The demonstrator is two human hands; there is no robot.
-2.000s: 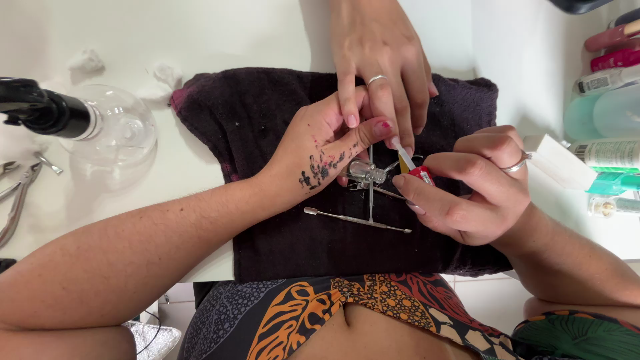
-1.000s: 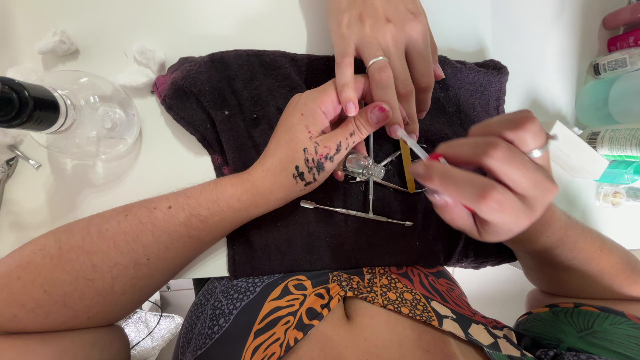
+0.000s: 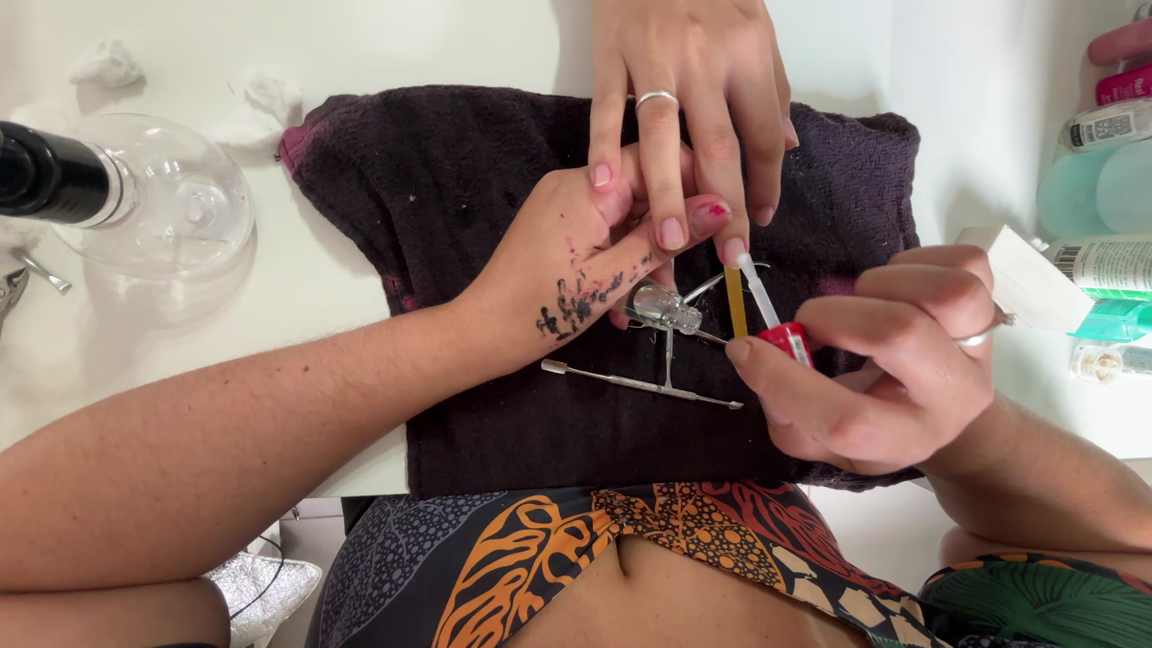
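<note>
My left hand point(image 3: 594, 252) holds a finger of another person's hand point(image 3: 697, 99) over a dark towel point(image 3: 540, 432). A small clear glass nail polish bottle point(image 3: 664, 308) is also held in my left hand, its neck pointing right. Between the fingers of my right hand point(image 3: 886, 360) is the red cap point(image 3: 787, 344) of a nail polish brush point(image 3: 760, 290), whose tip touches a nail of the other person. Metal cuticle tools point(image 3: 630, 384) and a yellow stick point(image 3: 736, 301) lie on the towel.
At the left stand a clear round bottle with a black top point(image 3: 180, 198), cotton pieces point(image 3: 106, 65) and metal nippers point(image 3: 13, 288). Several bottles point(image 3: 1102, 261) and a white card or box point(image 3: 1026, 274) are along the right side. The table edge point(image 3: 360, 472) runs near my body.
The brush in my right hand has come away from the bottle area to the other person's fingertip, its white bristles now plainly visible. My left hand keeps its hold.
</note>
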